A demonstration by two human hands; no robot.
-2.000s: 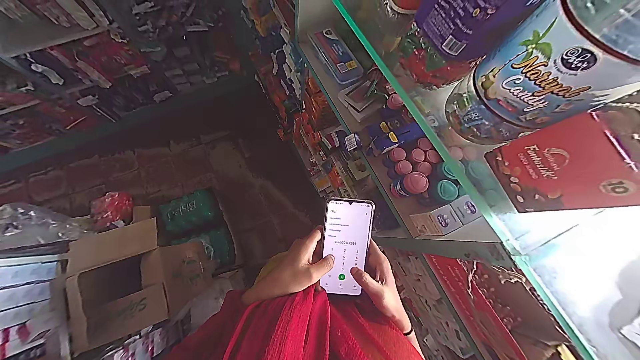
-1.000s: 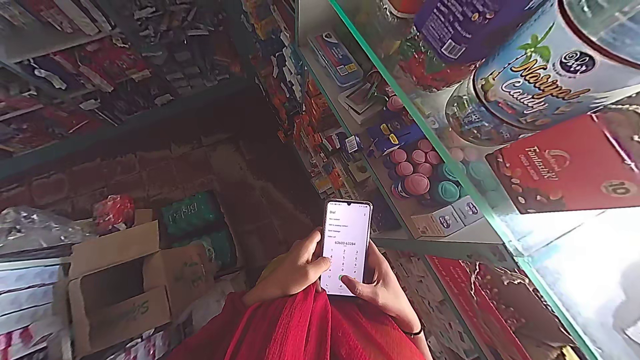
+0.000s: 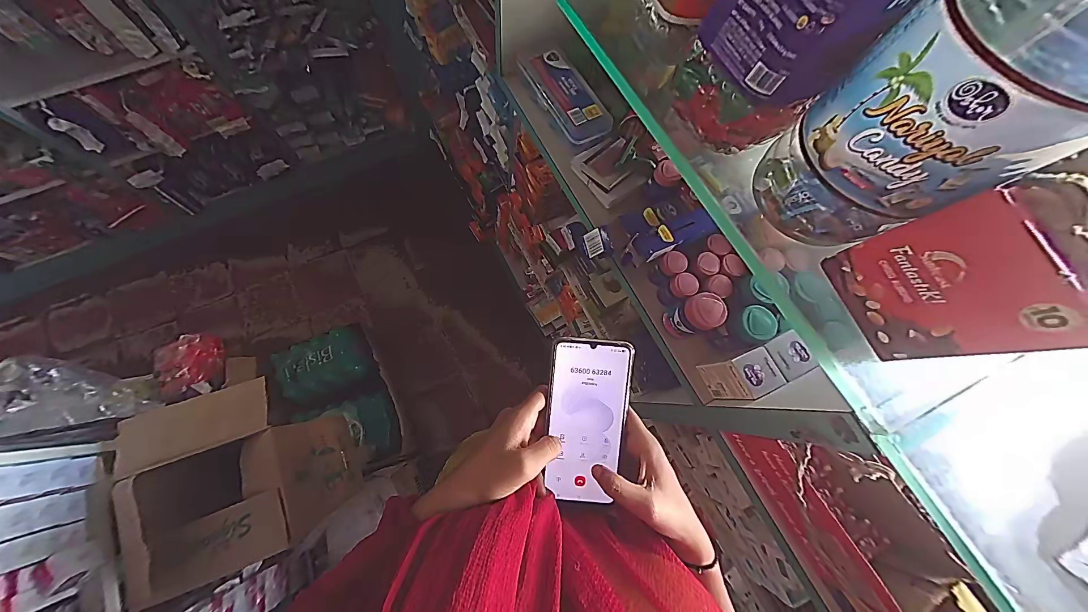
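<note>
A smartphone (image 3: 588, 416) with a lit screen stands upright in view at the lower centre, above red cloth. The screen shows a call page with a red round button near its bottom. My left hand (image 3: 501, 455) holds the phone's left edge, its thumb at the screen's side. Around the lower right edge is my right hand (image 3: 650, 484), its thumb over the glass close to the red button. A dark band circles the right wrist. The fingers behind the phone are hidden.
An open cardboard box (image 3: 200, 501) lies at the lower left beside green packs (image 3: 327, 365). On the right, a glass counter (image 3: 926, 476) bears a candy jar (image 3: 901, 127) and a red carton (image 3: 960, 280). Pink-lidded containers (image 3: 705, 310) sit on the shelf beneath.
The phone's screen has changed from a dial pad with a list above it to a call page with a red button. Both hands still hold the phone in about the same place.
</note>
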